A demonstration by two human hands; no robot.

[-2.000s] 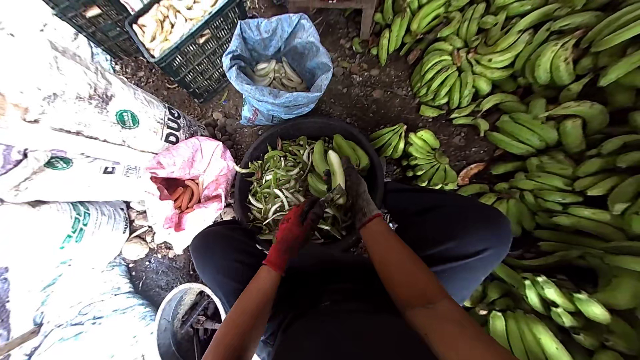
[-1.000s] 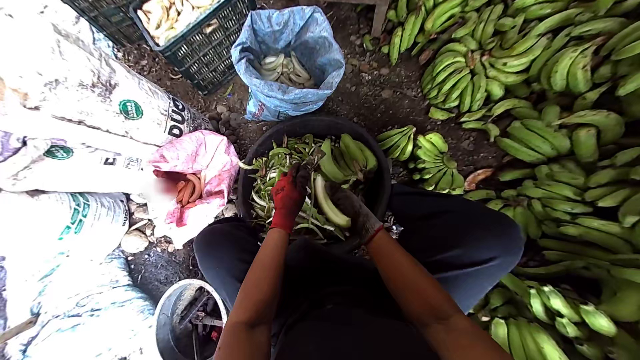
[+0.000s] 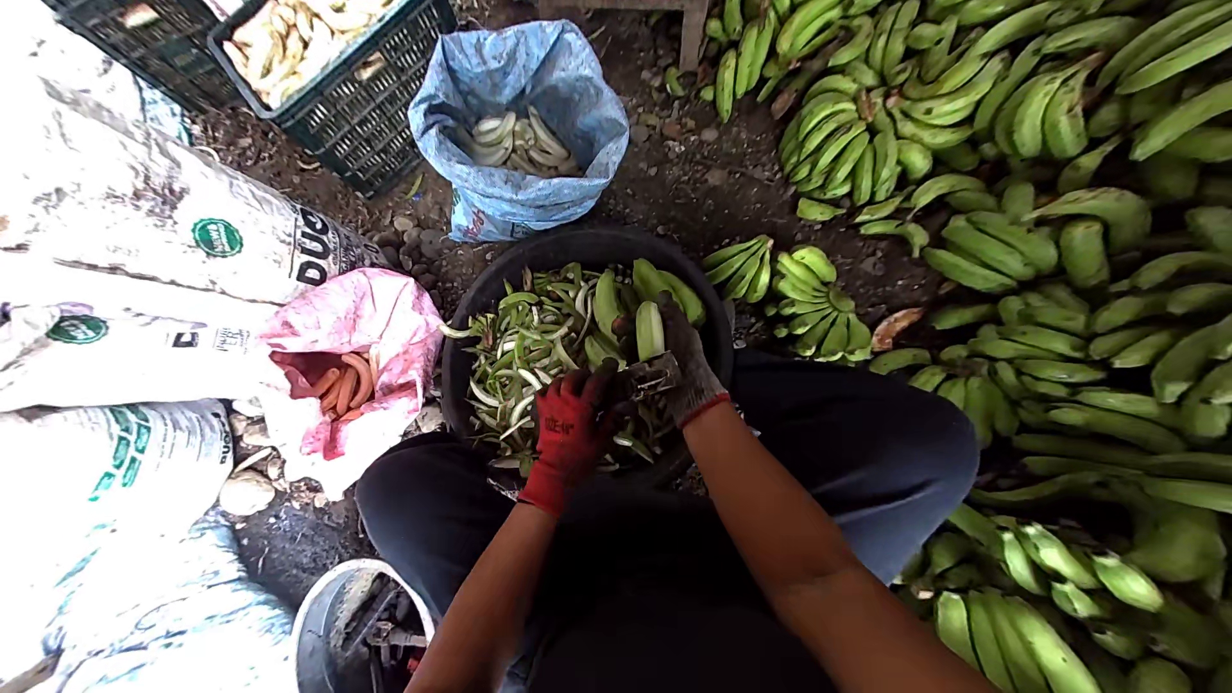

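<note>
Over a black round tub of green peel strips, my left hand in a red glove has bent fingers around a small tool with a metal part, its shape unclear. My right hand, in a dark glove with a grey cuff, grips a partly peeled green banana held upright in the view, the tool lying across its lower end. Unpeeled green bananas rest in the tub just beyond the fingers.
A blue sack with peeled bananas stands beyond the tub. A pink sack with reddish pieces sits left, beside white sacks. Green banana bunches cover the right. A plastic crate stands upper left, a white bucket lower left.
One second ago the banana lay slanted between my hands with a long pale side showing; now a banana is upright in my right hand, and my left hand has come in low beside it.
</note>
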